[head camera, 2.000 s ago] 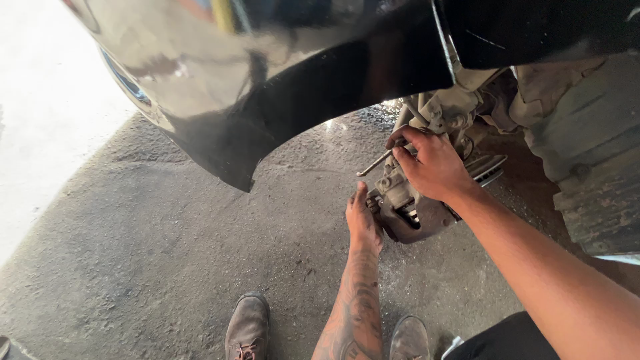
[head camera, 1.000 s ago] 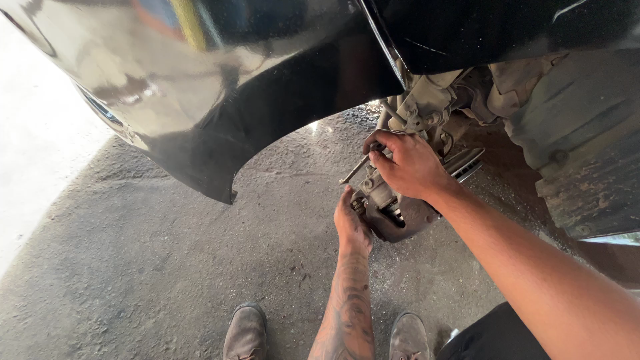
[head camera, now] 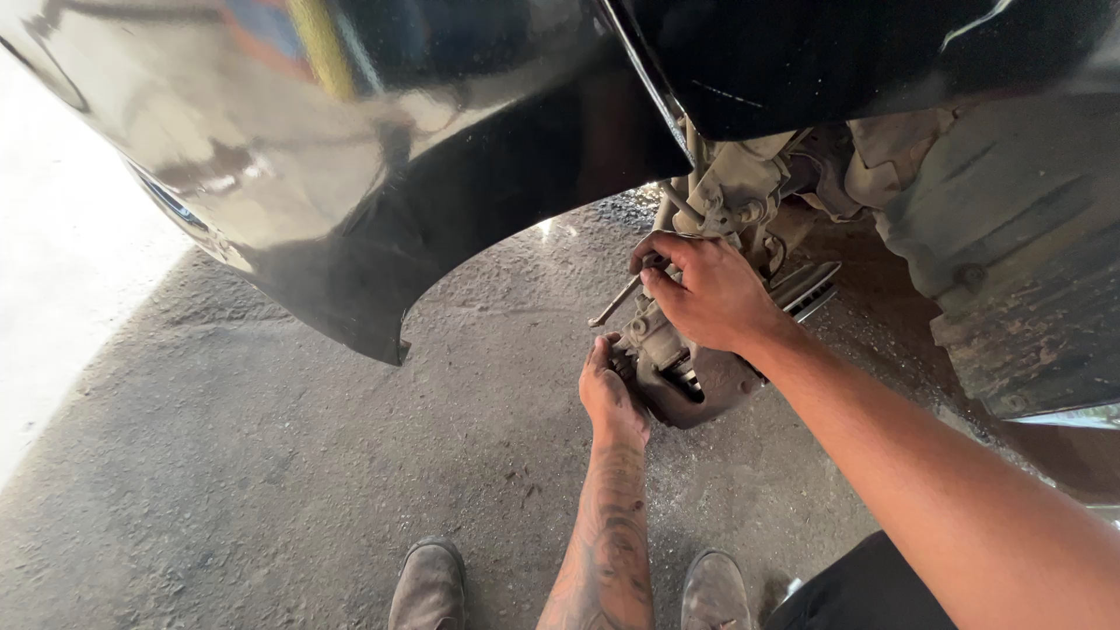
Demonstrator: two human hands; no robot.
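Observation:
A brake caliper [head camera: 713, 385] sits on the brake disc [head camera: 814, 289] below the fender of a black car. My right hand [head camera: 704, 284] is on the upper side of the caliper, its thumb and fingers closed around one end of a thin metal wrench [head camera: 615, 302]. The wrench's free end points down and left. Against the caliper's left side rests my left hand [head camera: 612, 394], thumb up near the wrench's free end; its fingers are mostly hidden behind the caliper, so its hold is unclear.
The glossy black fender and bumper [head camera: 350, 201] hang over the work from the upper left. Suspension parts [head camera: 744, 184] are above my right hand, and a dirty wheel-well liner [head camera: 1032, 254] is at the right. Two shoes [head camera: 429, 586] stand on the rough concrete floor [head camera: 289, 437].
Both hands have stayed at the caliper, with the wrench still in my right hand. The view has shifted slightly.

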